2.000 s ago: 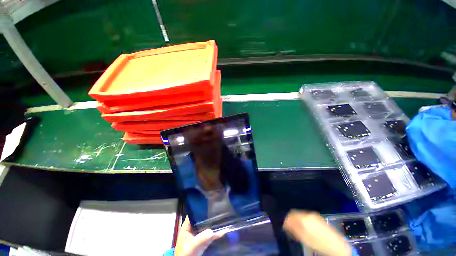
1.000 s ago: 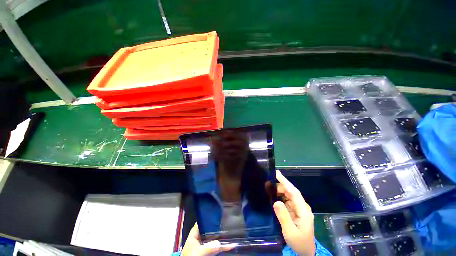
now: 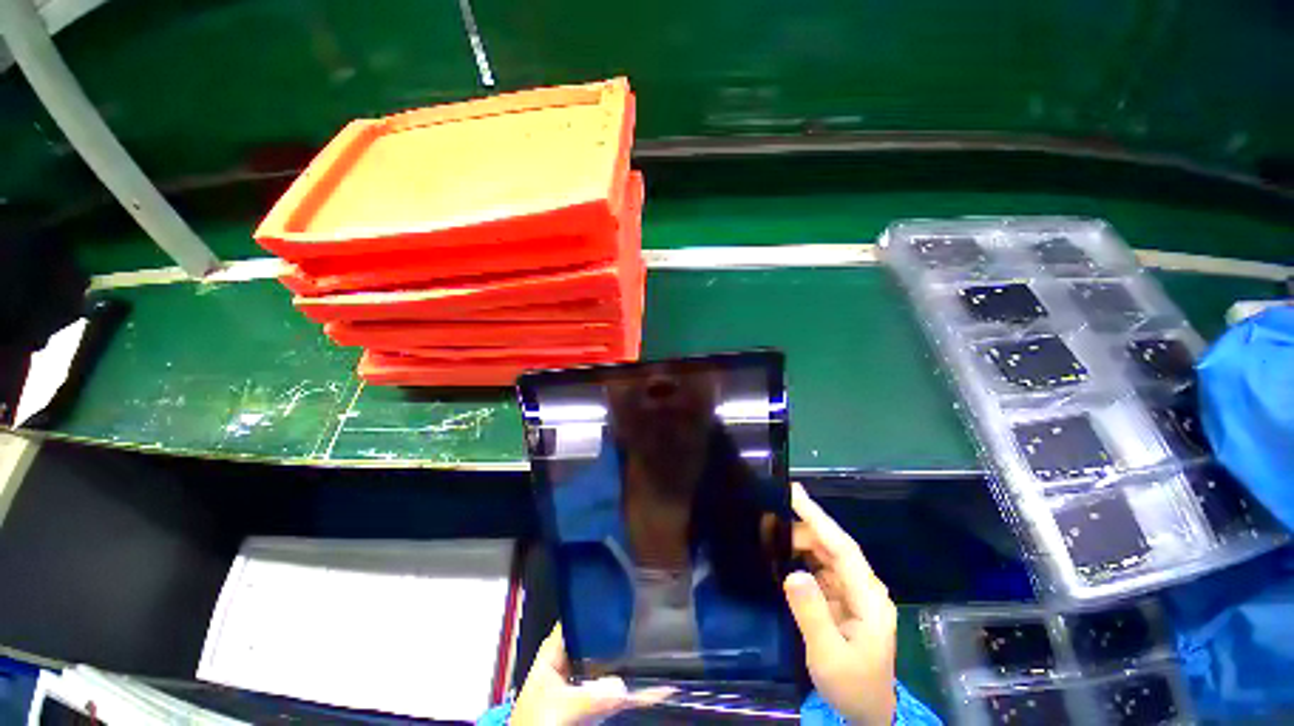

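Observation:
A glossy black tablet screen assembly (image 3: pixel 664 525) is held upright, tilted back, at the lower middle of the view, its face towards me and mirroring me. My left hand (image 3: pixel 565 689) holds its lower left corner, with the thumb on the lower edge. My right hand (image 3: pixel 844 624) holds its lower right side. A clear shiny strip shows along the screen's lower end. The screen's back and most of the fingers behind it are hidden.
Stacked red trays (image 3: pixel 468 177) stand on the green bench (image 3: pixel 766 326) behind the screen. A white foam sheet (image 3: pixel 362 624) lies in the dark bin at lower left. Clear blister trays (image 3: pixel 979 411) with small dark boards are at right, beside another person's blue sleeve (image 3: pixel 1256 411).
Two seconds ago my right hand was blurred and off the screen; it now holds the right side. The screen has moved right, and the clear film at its lower end shows less.

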